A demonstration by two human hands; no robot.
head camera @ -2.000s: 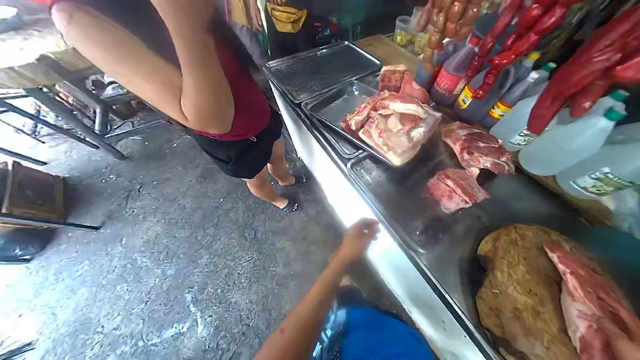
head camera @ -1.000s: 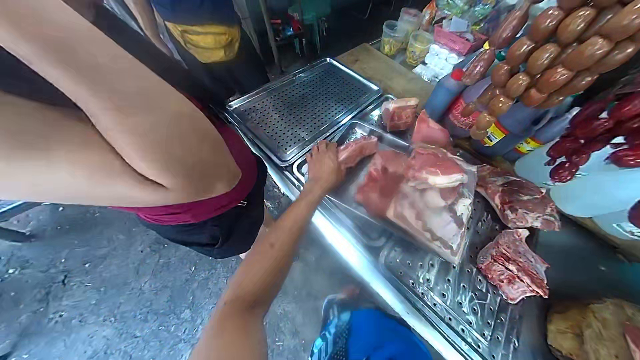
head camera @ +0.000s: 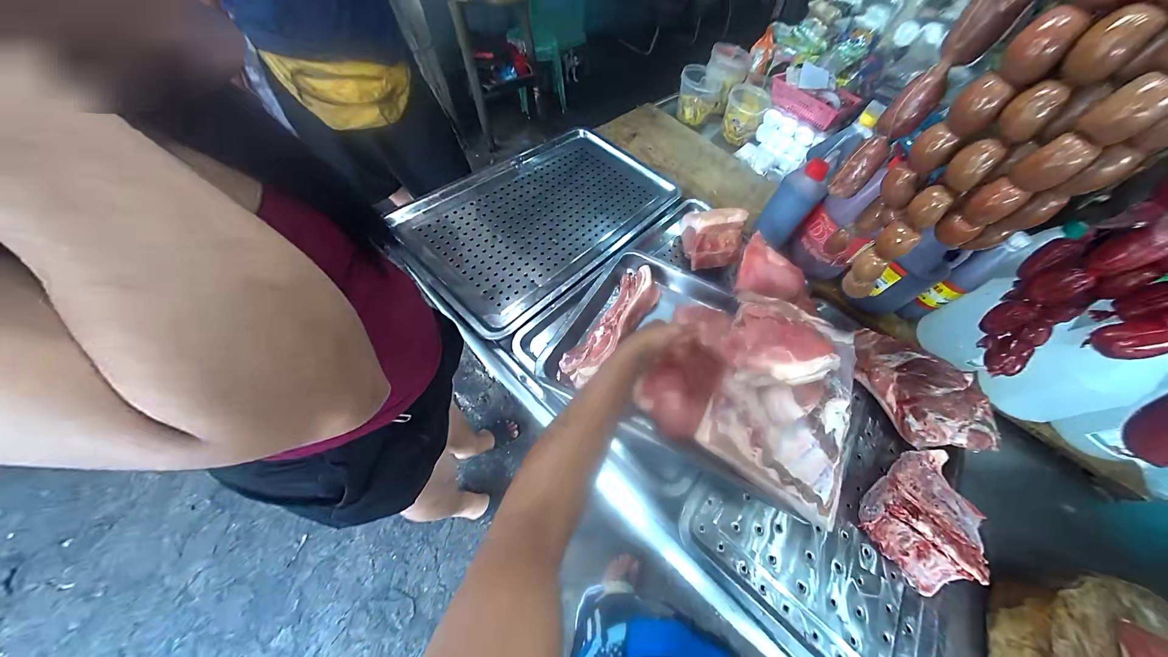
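My left hand (head camera: 671,351) reaches across the counter edge and is blurred, with its fingers on a dark red piece of raw meat (head camera: 683,392) at the near side of the metal tray. The piece appears gripped and is blurred too. A strip of raw meat with fat (head camera: 613,324) lies in the tray left of the hand. To the right, larger cuts (head camera: 776,411) with pale fat are heaped. A small chunk (head camera: 714,237) lies behind them, and two dark red cuts (head camera: 926,388), (head camera: 923,520) lie further right. My right hand is out of view.
A person in a maroon top (head camera: 383,310) stands close on the left, and another with a yellow waist pouch (head camera: 351,91) behind. A perforated metal tray (head camera: 538,228) lies at the back left. Bottles (head camera: 792,205) and hanging sausages (head camera: 995,164) line the far right. A wooden block (head camera: 1086,620) is at bottom right.
Two seconds ago my left hand was off the counter; one second ago it was at the meat strip. Now it is right of the strip, on the red piece. The view has swung and come closer.
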